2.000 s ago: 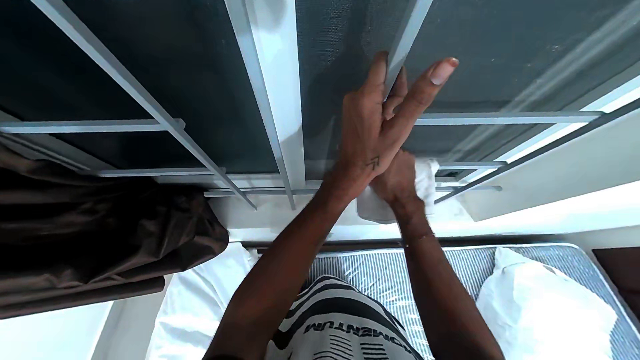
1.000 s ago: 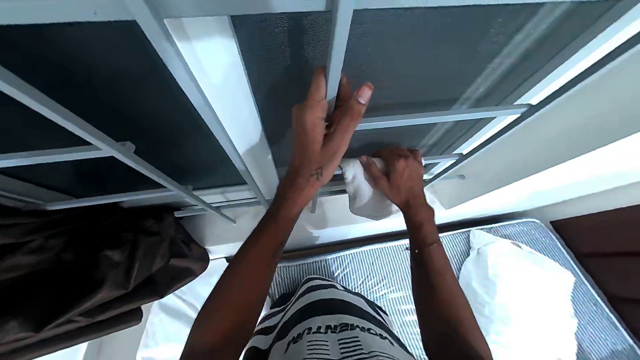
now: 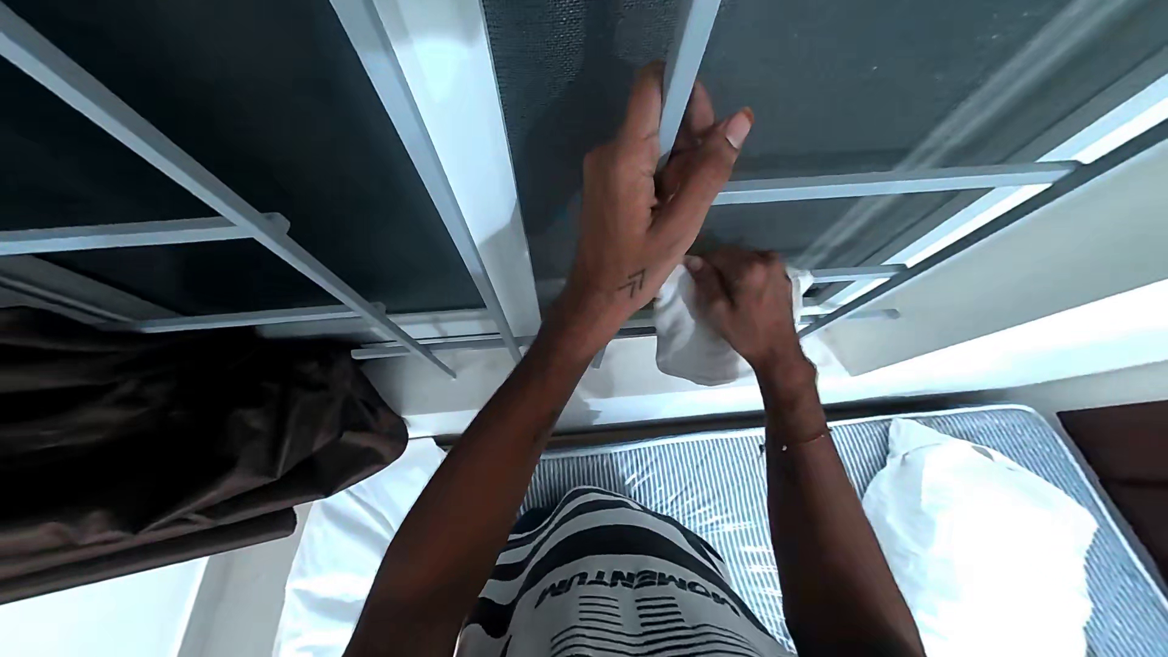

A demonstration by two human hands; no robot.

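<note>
My left hand (image 3: 652,182) is around an upright white metal bar (image 3: 690,55) of the window grille, fingers on one side and thumb on the other. Lower and to the right, my right hand (image 3: 750,297) grips a white cloth (image 3: 691,342) at a horizontal bar of the grille; part of the cloth hangs below the hand. Behind the bars lies a dark mesh window panel (image 3: 821,82). The fingertips of my right hand are partly hidden.
A dark brown curtain (image 3: 182,438) hangs bunched at the left. Below the window lies a striped mattress (image 3: 657,479) with a white pillow (image 3: 976,538) at the right and white bedding (image 3: 356,538) at the left. More grille bars (image 3: 182,164) cross the left side.
My right hand has moved from beneath my left wrist out to the right along the lower grille, with the cloth in it. My left hand stays at the upright bar.
</note>
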